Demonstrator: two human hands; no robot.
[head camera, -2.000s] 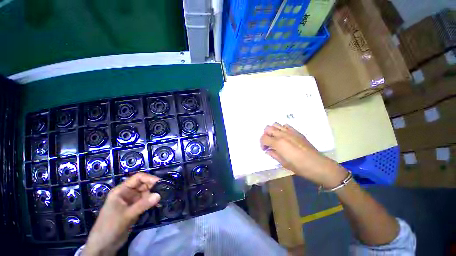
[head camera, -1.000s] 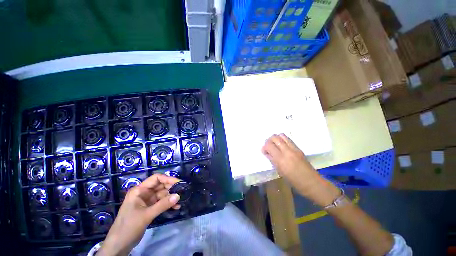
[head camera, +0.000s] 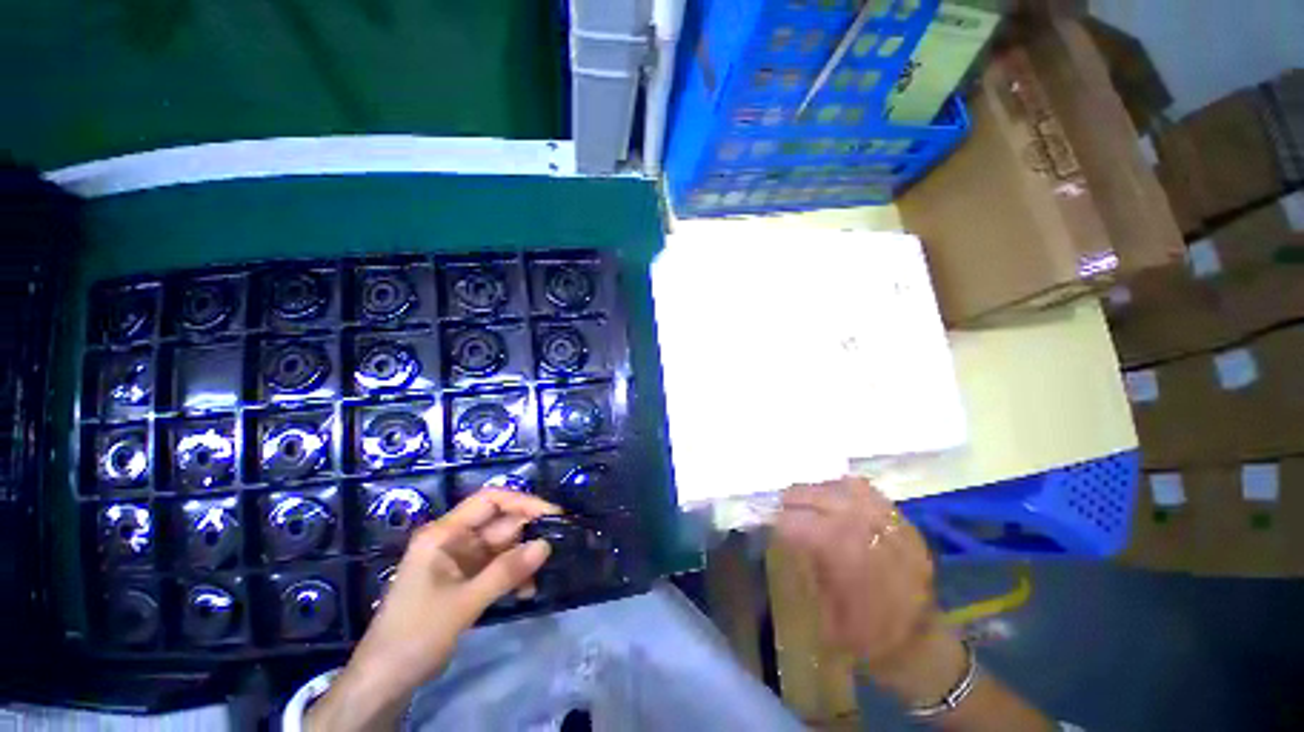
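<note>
My left hand (head camera: 455, 579) pinches a round black part (head camera: 562, 538) between thumb and fingers, above the lower right of the black blister tray (head camera: 300, 443). The part is dark and hard to tell from the tray behind it. Most tray pockets hold round black parts with raised centre rings; one pocket in the second row looks empty. My right hand (head camera: 862, 572) is blurred, at the lower edge of the white sheets (head camera: 801, 358). Whether its fingertips hold anything cannot be told.
A clear plastic edge (head camera: 737, 511) shows under the sheets. A blue file basket (head camera: 801, 129) and a cardboard box (head camera: 1001, 200) stand behind, on the yellow side table (head camera: 1051, 386). A blue perforated stool (head camera: 1058, 508) is below it. Dark stacked trays (head camera: 36, 358) stand at the left.
My right hand has moved off the sheets' surface towards me, to their lower edge. My left hand, still pinching the round part, has moved rightwards. The view has shifted slightly.
</note>
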